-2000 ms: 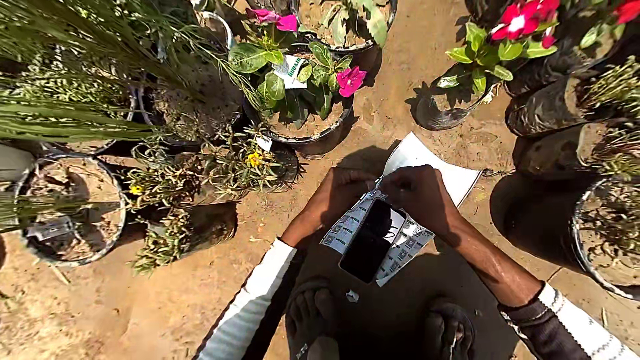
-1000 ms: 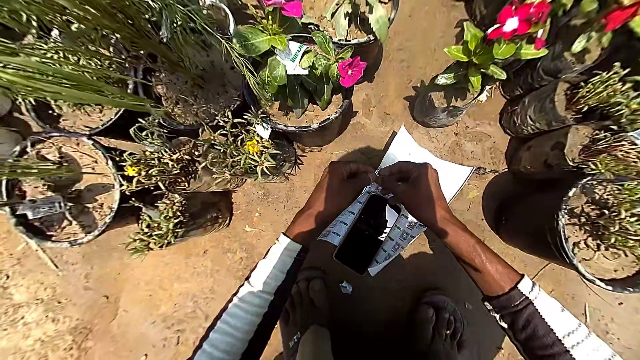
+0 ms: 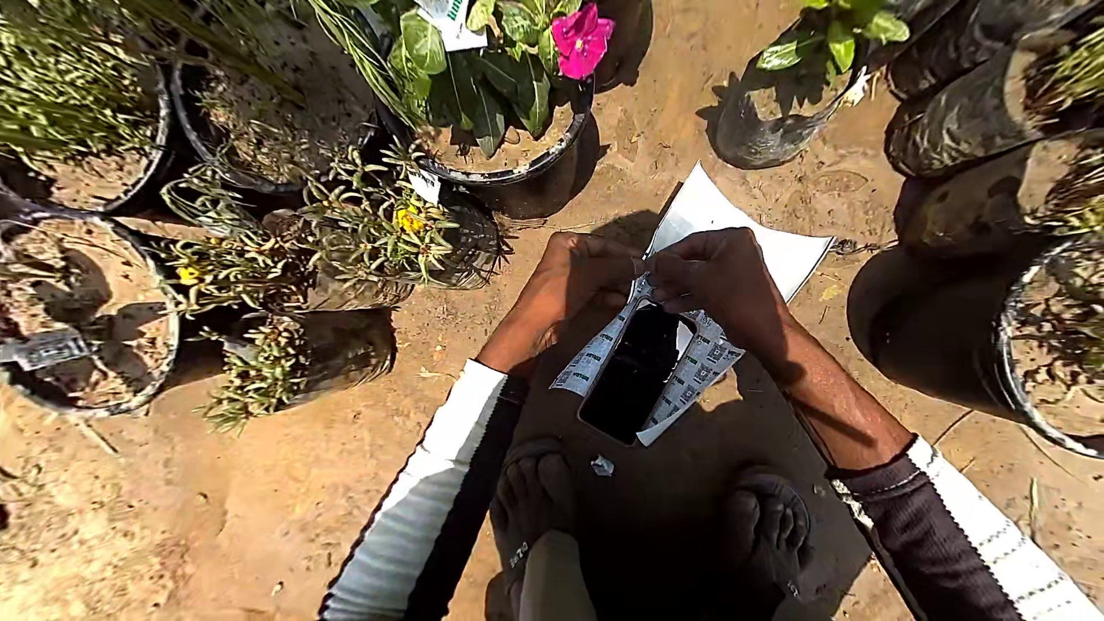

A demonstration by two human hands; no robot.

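A sheet of printed labels (image 3: 703, 366) lies between my feet and my hands, its blank white end (image 3: 733, 228) curling up beyond them. On the sheet rests a smartphone (image 3: 634, 371) with a dark screen. My left hand (image 3: 582, 276) and my right hand (image 3: 716, 276) meet above the phone's far end, fingertips pinched together. Something small and pale shows between them, too small to name; which hand grips it I cannot tell. A crumpled bit of paper (image 3: 602, 467) is on the ground near my left foot.
A pot with a pink-flowered plant (image 3: 500, 164) stands ahead, a white tag among its leaves. Yellow-flowered plants in black bags (image 3: 345, 345) and a round pot (image 3: 177, 345) are at left. A bagged plant (image 3: 759, 129) stands ahead right; several dark bags and a large pot (image 3: 1009, 345) line the right side.
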